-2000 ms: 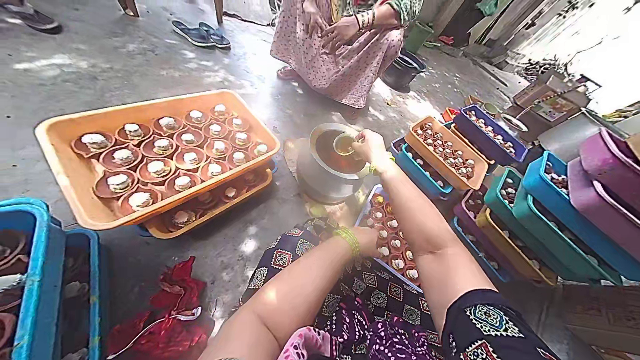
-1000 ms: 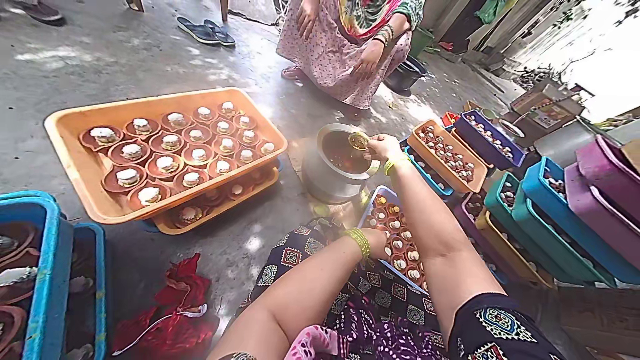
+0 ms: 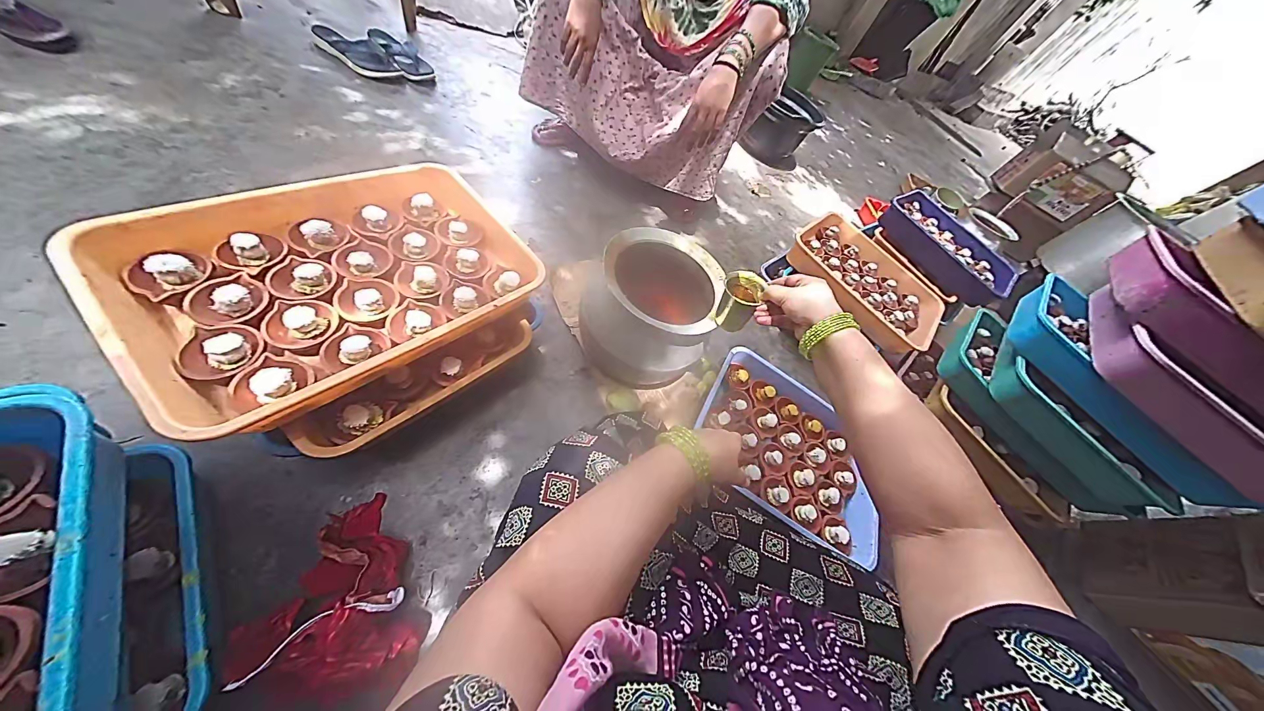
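My right hand grips a small metal cup by its side, just right of the rim of a round metal pot that holds dark reddish liquid. My left hand rests at the left edge of a light blue plastic tray beside my lap; whether its fingers hold anything cannot be made out. Small clay cups with white tops fill this tray, and a few at its far end look yellow. Green bangles circle both wrists.
Stacked orange trays of clay cups stand at left, blue trays nearer. A red cloth lies on the floor. More colored trays line the right side. A person squats beyond the pot; slippers lie behind.
My right hand with the metal cup has moved from over the pot's opening to the right of its rim. The other person's hands have moved apart.
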